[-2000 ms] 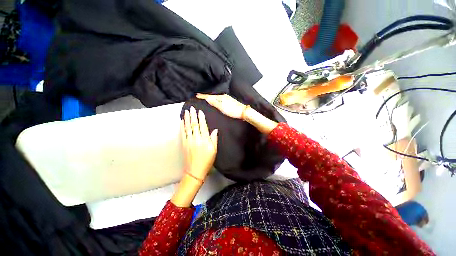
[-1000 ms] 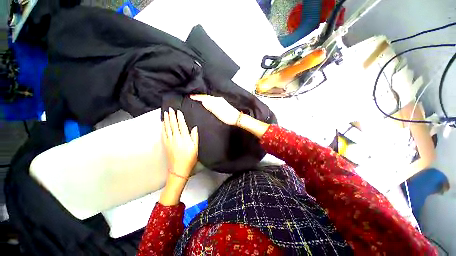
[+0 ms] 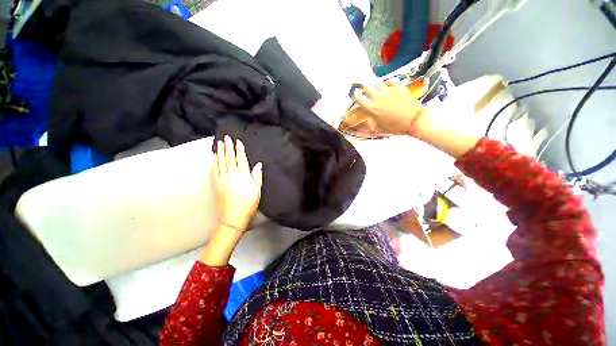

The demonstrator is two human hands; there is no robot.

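A black garment lies over the back left of the table, and part of it is drawn over the right end of the cream padded board. My left hand lies flat, fingers together, at the garment's edge on the board. The steam iron stands at the right with its orange handle partly showing. My right hand is on the iron's handle and hides most of it.
The white table runs behind the board. Hose and cables hang by the pale wall at right. An open box with a yellow item is right of my apron. Dark cloth hangs at left. Blue crates show at far left.
My right hand has left the garment and moved right onto the iron's handle. My left hand stays on the garment's edge. The view has shifted slightly.
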